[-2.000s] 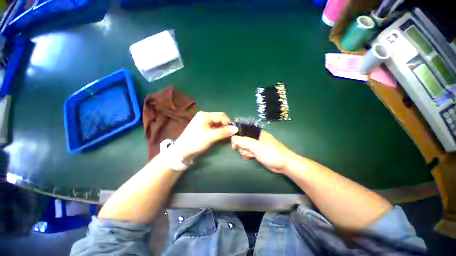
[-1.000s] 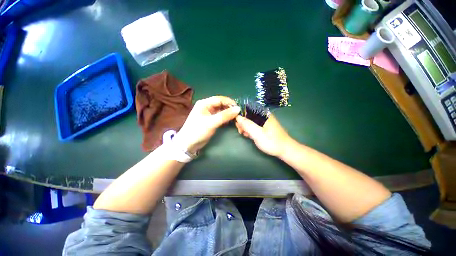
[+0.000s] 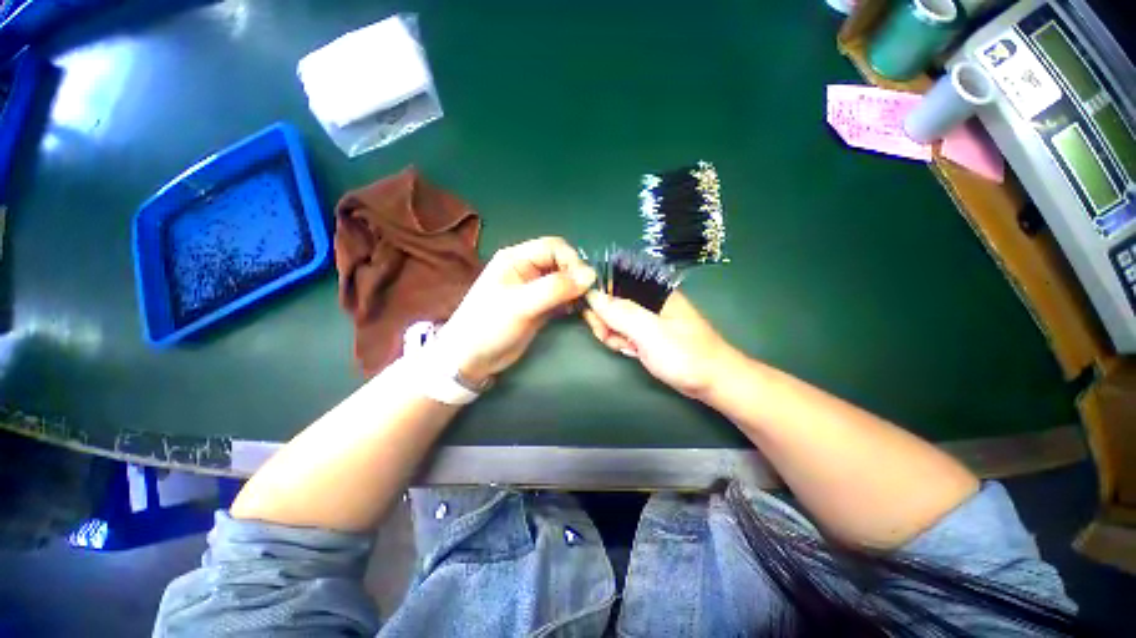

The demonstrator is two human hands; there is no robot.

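Observation:
My right hand (image 3: 673,337) holds a bundle of short black pieces (image 3: 639,284), their silvery tips pointing up and away from me. My left hand (image 3: 521,299) touches the bundle's left end with thumb and forefinger pinched together; whether a piece is between them is too small to tell. A row of black pieces (image 3: 684,214) with silvery tips on the left and gold tips on the right lies on the green bench just beyond my right hand.
A brown cloth (image 3: 405,262) lies left of my left hand, beside a blue tray (image 3: 152,280) with dark bits. A white packet (image 3: 370,85) lies beyond. At right are a pink slip (image 3: 872,121), spools (image 3: 953,100), a cardboard box (image 3: 1015,268) and a scale (image 3: 1059,137).
The view has shifted, so the bench things sit higher in the picture. The bundle in my right hand shows more of its silvery tips. Both hands stay together at it.

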